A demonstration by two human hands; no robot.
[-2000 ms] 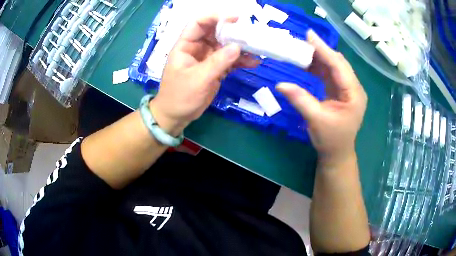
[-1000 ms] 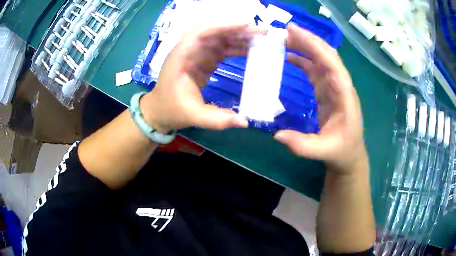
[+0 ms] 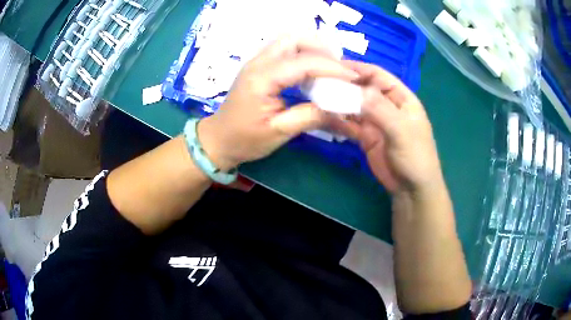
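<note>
A white housing (image 3: 337, 95) is held between both hands above the blue plastic tray (image 3: 401, 53). It is blurred and seen nearly end-on, with its length mostly hidden by the fingers. My left hand (image 3: 266, 103) grips it from the left with thumb and fingers. My right hand (image 3: 397, 125) has its fingers on the right side of it. Small flat white pieces (image 3: 244, 31) are heaped on the left part of the tray, and a few lie behind the hands.
The left blister tray (image 3: 94, 53) holds rows of white stemmed parts. A loose white piece (image 3: 151, 95) lies beside the blue tray. A clear bag of white housings (image 3: 485, 44) is at upper right. The right blister tray (image 3: 516, 212) has several white units in its top slots.
The housing was upright between the hands and is now tipped nearly end-on to the view. The hands have come closer together, and the right fingers have closed in on it.
</note>
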